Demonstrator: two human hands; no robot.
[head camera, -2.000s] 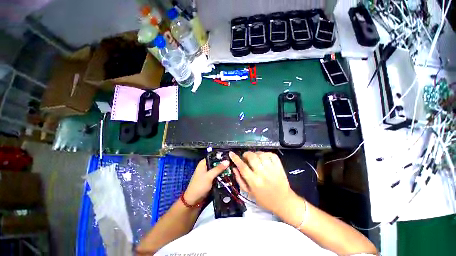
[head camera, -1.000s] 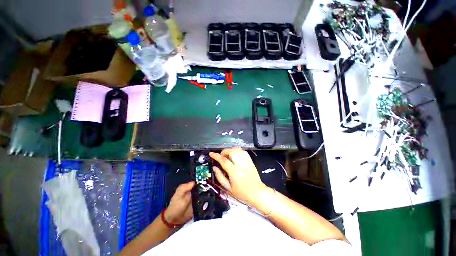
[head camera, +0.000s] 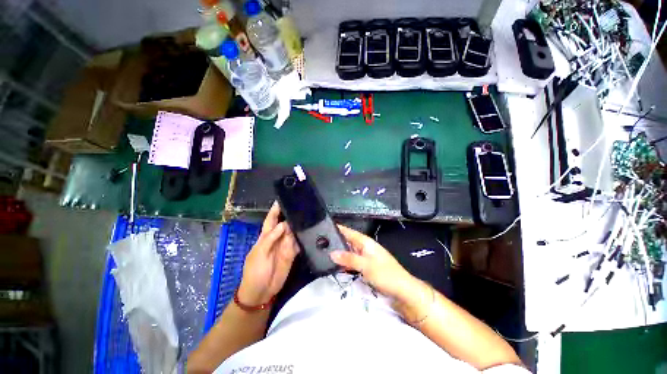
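A black lock front panel (head camera: 313, 223) is held tilted above my lap, its outer face up, with a small white tab at its top end and a round hole near the lower end. My left hand (head camera: 272, 256) holds its left side. My right hand (head camera: 369, 261) holds its lower right end, thumb on the face. Thin wires hang below the panel. The circuit board inside is hidden. An open lock panel (head camera: 420, 179) and a panel with a white-outlined opening (head camera: 491, 182) lie near the bench edge.
Several open panels (head camera: 409, 47) stand in a row at the back. A glue tube (head camera: 340, 107), bottles (head camera: 252, 84) and a pink-white form (head camera: 238, 142) lie on the bench. Circuit boards with white cables (head camera: 638, 219) cover the right side table. A blue crate (head camera: 228, 256) is at left.
The held panel has turned over from its wired inner side to its outer face and is raised toward the bench edge. My left hand has moved up along its side; my right hand is lower.
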